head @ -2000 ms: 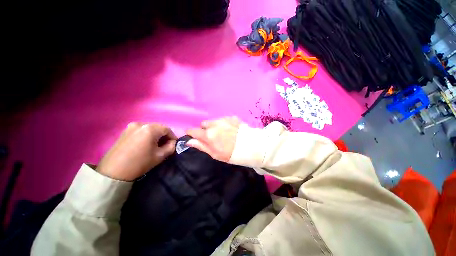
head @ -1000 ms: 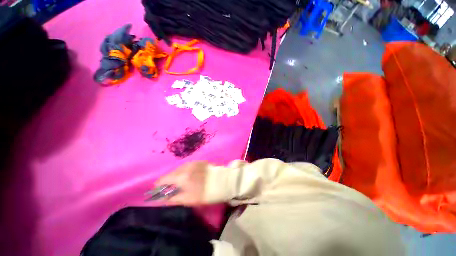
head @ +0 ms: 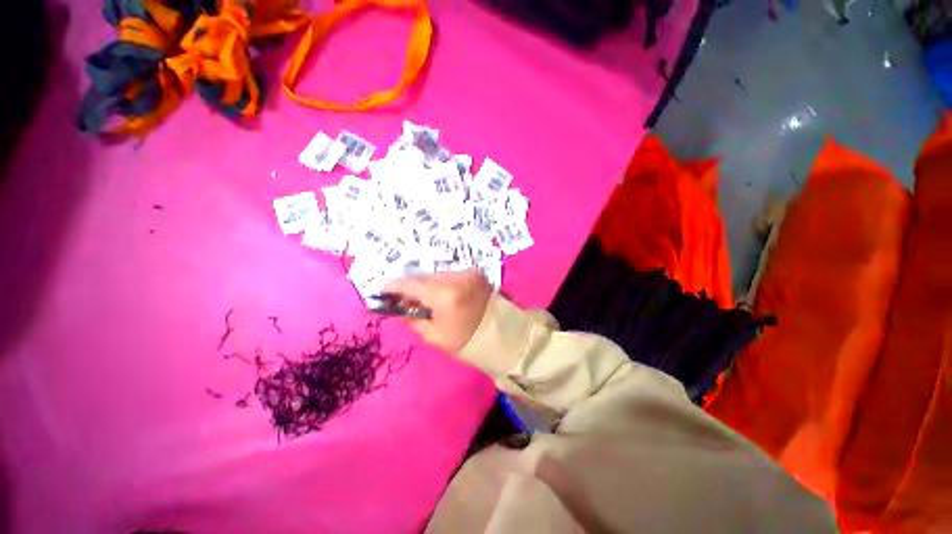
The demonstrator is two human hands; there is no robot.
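My right hand (head: 444, 308), in a cream sleeve, is at the near edge of the pile of white printed labels (head: 423, 209) on the pink table. It holds small dark snips (head: 402, 306); whether a label is also between the fingers cannot be told. A heap of dark thread trimmings (head: 318, 384) lies nearer me, left of the hand. My left hand is out of the picture. The backpack I was handling is not clearly in view.
A tangled grey and orange bundle (head: 172, 57) and an orange loop (head: 418, 52) lie at the upper left of the pink table (head: 125, 271). Beyond its right edge an open orange sack (head: 668, 209) holds black bags (head: 647, 313). Full orange sacks (head: 825, 323) stand farther right.
The view has turned right and closer to the labels. My right hand has left the black backpack and moved with the snips to the label pile. My left hand has gone out of view.
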